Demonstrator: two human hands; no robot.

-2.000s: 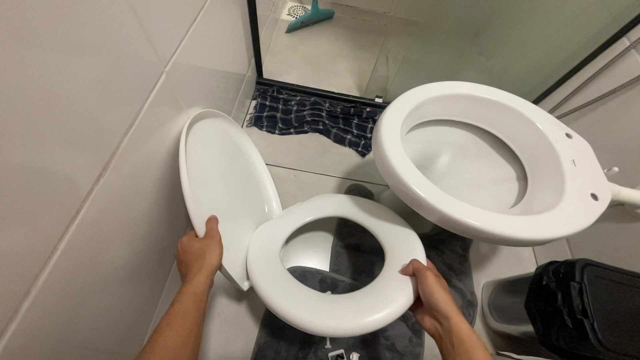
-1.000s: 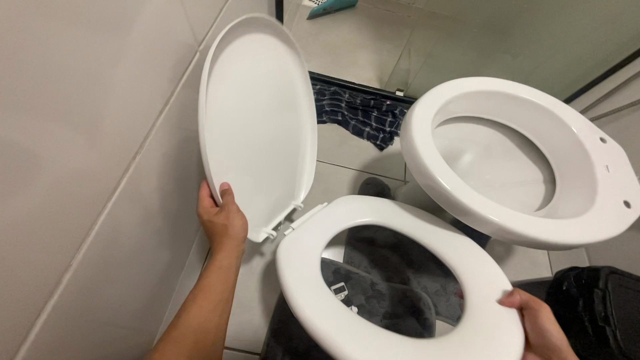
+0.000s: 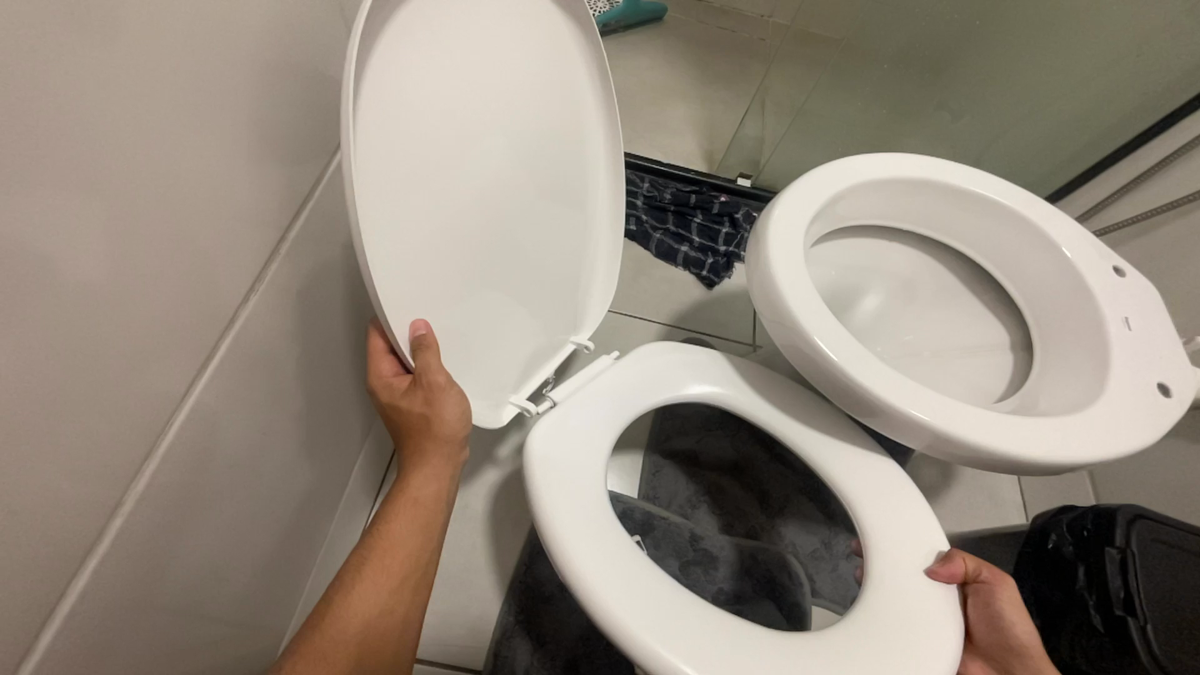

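Observation:
My left hand [image 3: 419, 394] grips the lower left edge of a white toilet lid [image 3: 487, 187], which stands raised beside the tiled wall. My right hand [image 3: 984, 605] holds the right rim of the white toilet seat ring [image 3: 731, 370], thumb on top and fingers beneath. Between lid and ring are small white hinge pieces [image 3: 553, 384]; the lid and ring lie close together there, and whether they are joined I cannot tell. The bare white toilet bowl [image 3: 900, 441], with two bolt holes at its back, is to the right of the ring.
A tiled wall [image 3: 169, 281] rises on the left. Dark checked cloth [image 3: 689, 225] lies by the shower's glass panel [image 3: 937, 84]; a teal squeegee [image 3: 633, 14] is beyond it. Grey mats [image 3: 731, 553] lie under the ring. A black-lidded bin [image 3: 1116, 581] stands at lower right.
The lid has risen and stands more upright. The seat ring and my right hand have moved toward the lower right, and a gap with hinge parts now shows between lid and ring.

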